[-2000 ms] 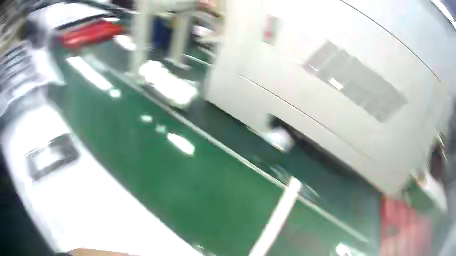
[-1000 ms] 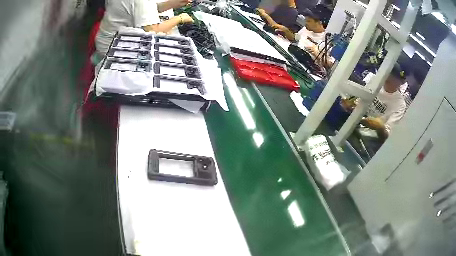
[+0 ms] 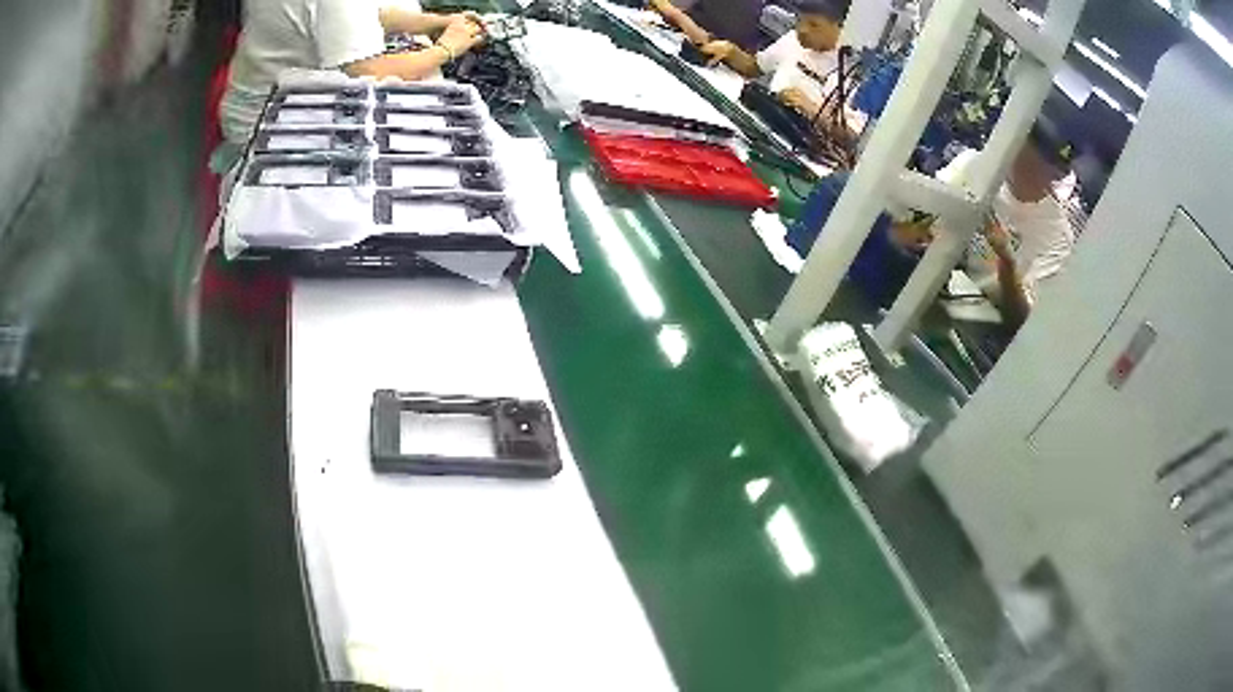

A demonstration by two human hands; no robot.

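A black phone housing (image 3: pixel 467 435) lies flat on the white bench sheet (image 3: pixel 406 568), its camera-hole end to the right. A blister tray (image 3: pixel 372 169) holds several black housings in two rows, with white sheets around them, at the far end of the white bench sheet. Neither of my hands is in the picture.
The glossy green bench top (image 3: pixel 636 392) runs alongside. A red tray (image 3: pixel 683 165) stands at the far side. A printed white bag (image 3: pixel 855 399) lies by pale posts. A grey machine cabinet (image 3: pixel 1082 365) is at right. Several people sit further off.
The view has swung left along the bench since the oldest frame. Since one second ago, the housing and blister tray appear slightly further left and higher; they rest in the same places.
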